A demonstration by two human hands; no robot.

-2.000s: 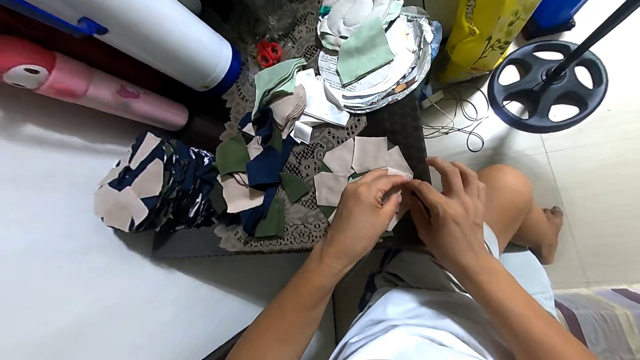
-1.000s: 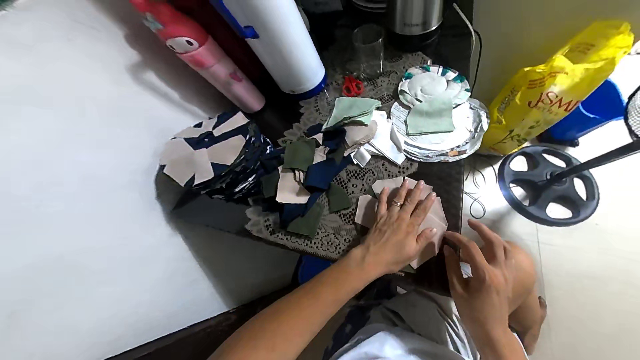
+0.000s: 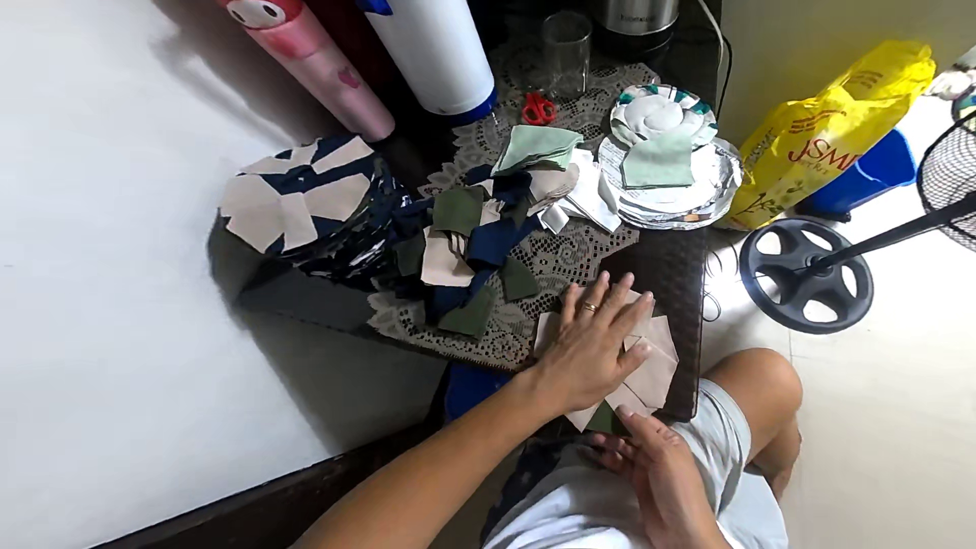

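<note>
Beige fabric pieces (image 3: 652, 374) lie in a round, overlapping arrangement at the table's near right corner, with a dark green piece (image 3: 604, 419) at the lower edge. My left hand (image 3: 591, 351), wearing a ring, rests flat on them with fingers spread. At the near edge, my right hand (image 3: 659, 465) has its thumb by the beige and green cloth; its other fingers are partly hidden below, so a grip is unclear. Loose green, navy and beige scraps (image 3: 457, 210) lie on the lace cloth to the left. Folded pale green pieces (image 3: 537, 147) are farther back.
A stack of round fabric pieces (image 3: 263, 206) stands at left. Red-handled scissors (image 3: 539, 109), a drinking glass (image 3: 566, 53) and round layered pads (image 3: 717, 183) are at the back. A yellow plastic bag (image 3: 831, 130) and a black fan base (image 3: 807, 276) stand right of the table.
Both hands were together at the beige pieces two seconds ago. My left hand has since flattened over them, and my right hand has moved to their near edge. The view has shifted.
</note>
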